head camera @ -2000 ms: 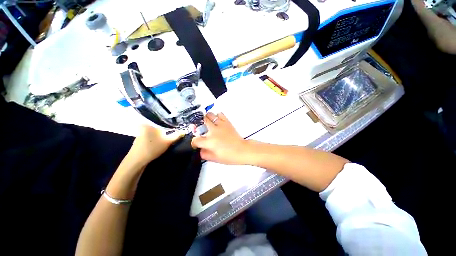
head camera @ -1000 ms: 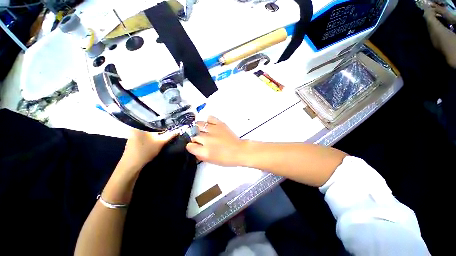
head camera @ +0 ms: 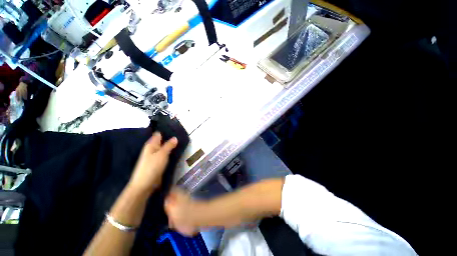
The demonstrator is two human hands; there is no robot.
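Observation:
The black garment piece [head camera: 90, 165] drapes over the left of the table and down toward the lap. Its narrow end lies at the presser foot and needle area [head camera: 159, 111] of the white sewing machine. My left hand [head camera: 153, 161] lies on the cloth just in front of the needle area, with thumb and index finger at the cloth; whether it grips is unclear. My right hand [head camera: 181, 212] is blurred, low at the cloth's edge below the table front, with its fingers curled; what it holds cannot be told.
Thread snips [head camera: 233, 62] lie on the machine bed. A wrapped phone [head camera: 300, 47] sits in a shallow box at the right corner. Black strips [head camera: 143, 57] and a wooden-handled tool [head camera: 172, 38] are on the machine head. A blue crate [head camera: 188, 243] shows below.
My right hand has left the needle area and moved down toward the lap. My left hand has drawn back slightly from the needle. The view has shifted, showing more of the left and floor.

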